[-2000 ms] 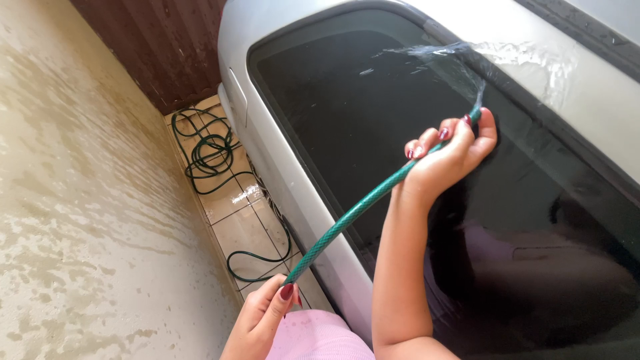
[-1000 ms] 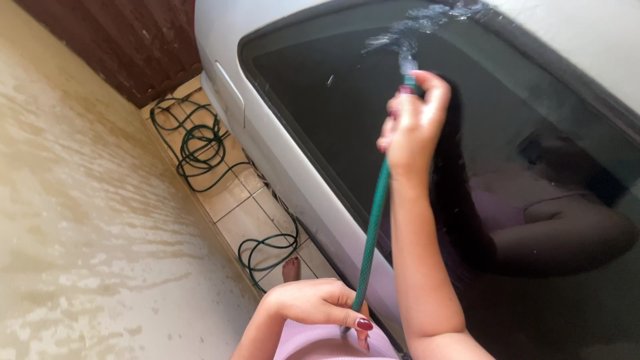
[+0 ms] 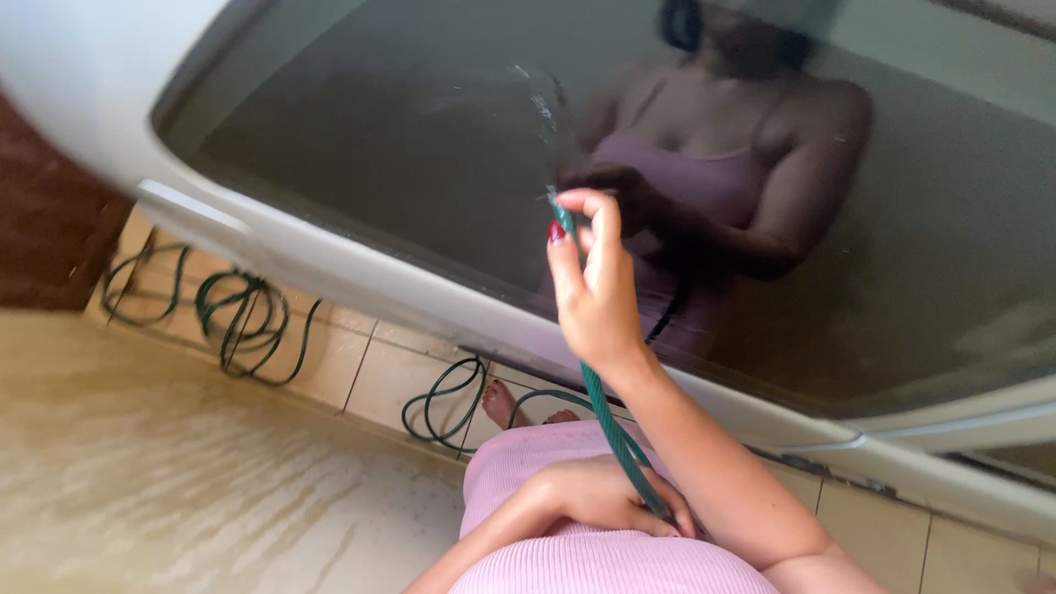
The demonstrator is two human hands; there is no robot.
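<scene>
My right hand [image 3: 596, 285] grips the green garden hose [image 3: 606, 412] close to its open end, thumb and fingers around it, in front of the dark car window [image 3: 396, 157]. Water sprays from the hose end up across the glass. Lower down, my left hand [image 3: 615, 499] is closed around the same hose at my waist, against the pink ribbed clothing. The window mirrors the upper body and arms. Pale bodywork of the car [image 3: 412, 285] runs below the glass, with drops on it.
Loops of green hose [image 3: 243, 322] lie on the tiled floor [image 3: 363, 363] between the car and a wet, streaked wall [image 3: 206, 462]. Another loop [image 3: 441, 404] is beside my bare feet [image 3: 499, 404]. A brown surface [image 3: 45, 214] stands at the far left.
The water has shifted from the upper part of the window and its edge to lower on the glass. Both hands still hold the hose. The view has turned considerably.
</scene>
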